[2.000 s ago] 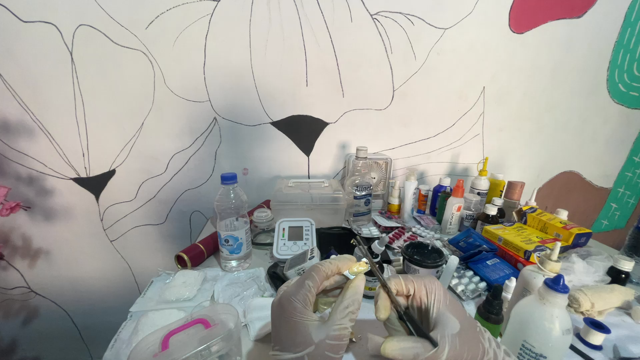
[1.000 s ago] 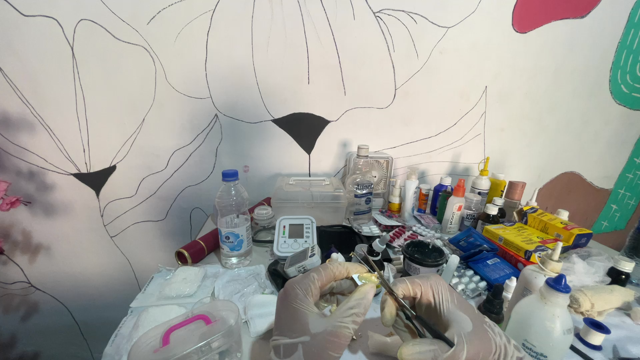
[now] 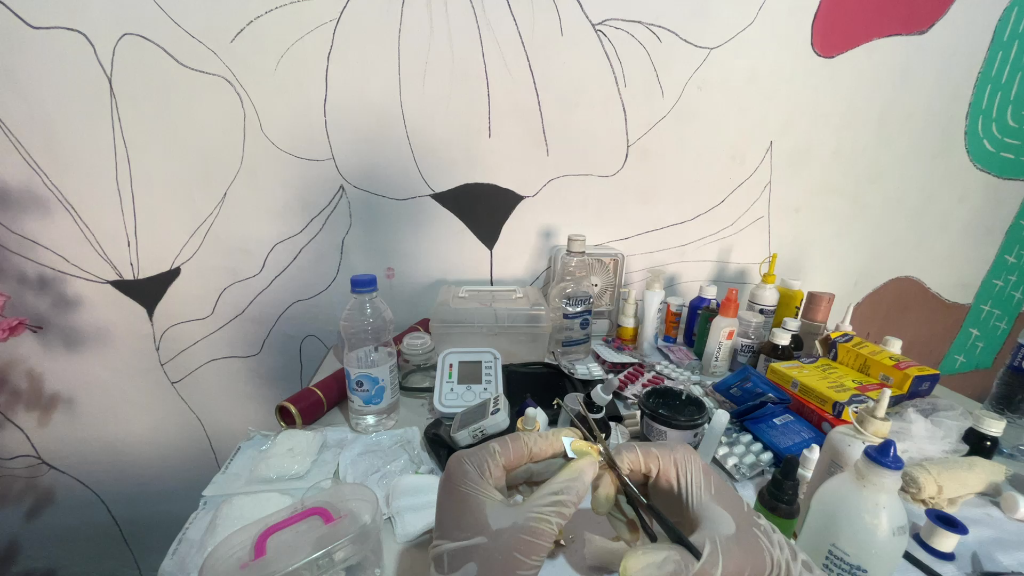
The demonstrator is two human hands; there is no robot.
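Note:
Both hands wear translucent latex gloves and meet low in the middle of the view. My left hand (image 3: 508,508) pinches a small yellowish piece with a pale, shiny edge (image 3: 582,449) between thumb and fingertips. In my right hand (image 3: 692,496) are slim metal scissors or forceps (image 3: 632,484), their tips crossing just beside that piece; which tool it is, I cannot tell for sure. A second dark handle lies along the first. Behind the fingers stand a dropper bottle (image 3: 602,394) and a black-lidded jar (image 3: 674,412). The lower palms are partly cut off by the frame.
Left are a water bottle (image 3: 370,360), gauze pads (image 3: 288,456) and a clear case with pink handle (image 3: 304,532). Blood pressure monitors (image 3: 468,380) and a clear plastic box (image 3: 492,320) stand behind. Rightward are blister packs (image 3: 640,380), yellow boxes (image 3: 828,388) and a saline bottle (image 3: 854,512).
The tool's tips have shifted slightly against the small piece, and my fingers have adjusted around it. Both hands remain close together at the same place.

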